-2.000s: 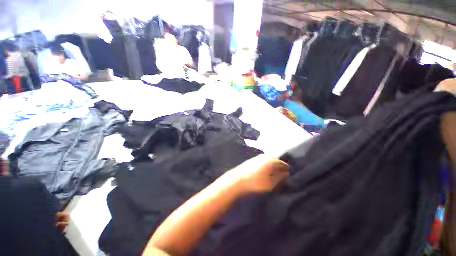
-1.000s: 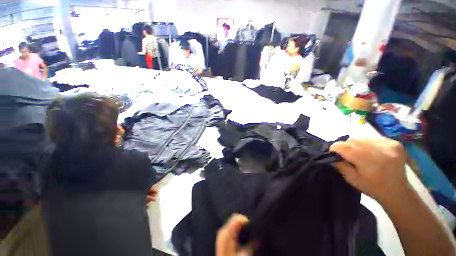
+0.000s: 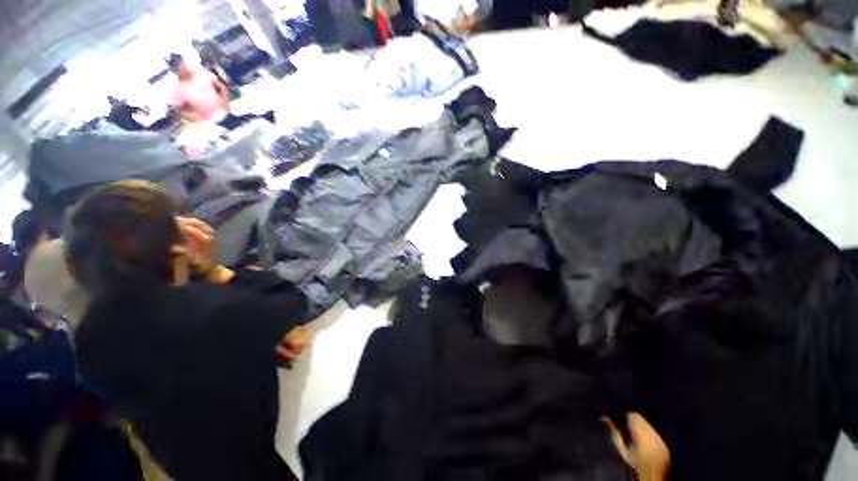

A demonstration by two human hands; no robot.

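A black garment (image 3: 442, 404) lies spread over the table in front of me, with matte folds at the front. Its shinier black lining (image 3: 626, 225) shows behind, with a small pale label (image 3: 660, 180) near the top. My right hand (image 3: 642, 449) is low in the view, on the black cloth. Only part of it shows, with dark cloth around the fingers, so its grip is unclear. My left hand is not in view.
A neighbouring person (image 3: 179, 348) in black sits close at the left. A grey jacket (image 3: 367, 211) lies on the white table (image 3: 564, 113) beyond. Another black garment (image 3: 691, 47) is at the far side. A person in pink (image 3: 199, 92) is farther back.
The view has tilted down. My right hand has left the raised cloth and is now low on the garment, which lies flatter and wider. My left hand has gone out of view.
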